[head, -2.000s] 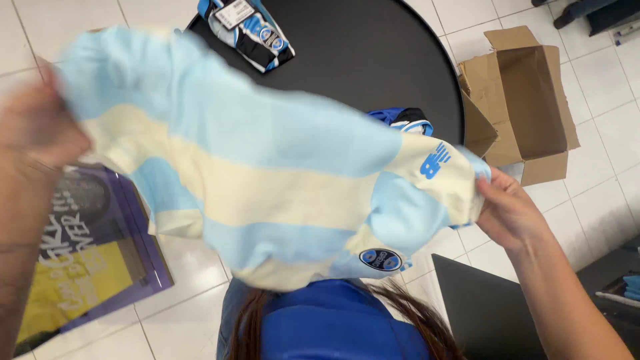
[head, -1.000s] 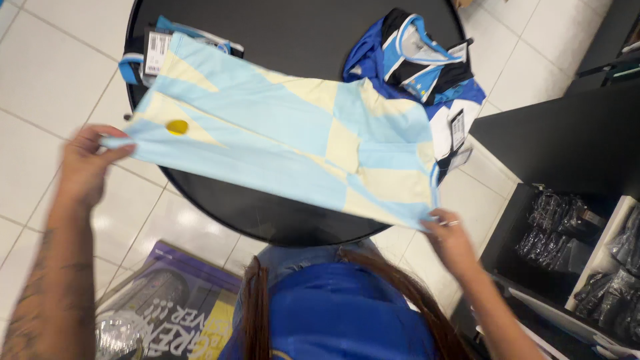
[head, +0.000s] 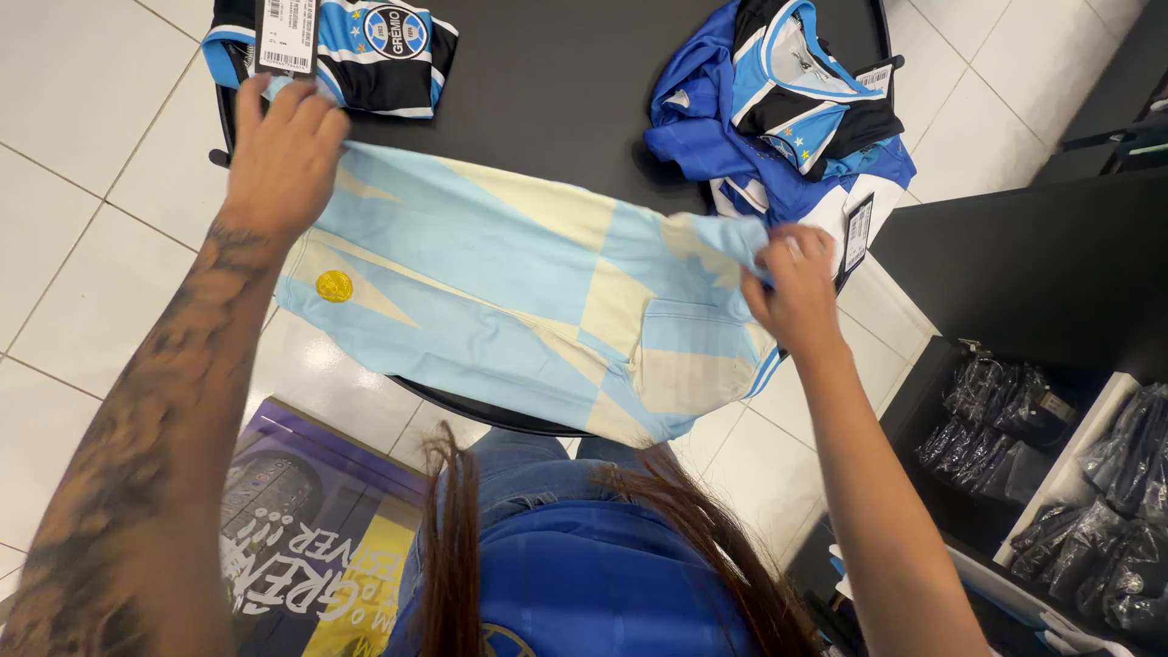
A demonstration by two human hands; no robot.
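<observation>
A light blue and cream jersey [head: 474,265] with a round gold emblem lies spread across the near part of a black round table [head: 538,82]. My left hand [head: 287,151] grips its far left edge, close to a tagged, folded black, blue and white jersey [head: 383,55]. At the jersey's far right edge, my right hand [head: 794,278] pinches the cloth between thumb and fingers. Behind that hand, a rumpled blue jersey [head: 693,109] lies with a black, blue and white jersey [head: 812,100] on top, tags hanging from the pile.
An open black drawer unit [head: 1022,274] with plastic-wrapped items [head: 995,411] stands at right. A printed purple and yellow panel [head: 319,547] leans or lies at lower left. Light floor tiles [head: 91,265] surround the table.
The light jersey, held up with a maker's logo showing two seconds ago, now shows its gold-emblem side and rests lower over the table. Both hands still hold its ends. The view has shifted.
</observation>
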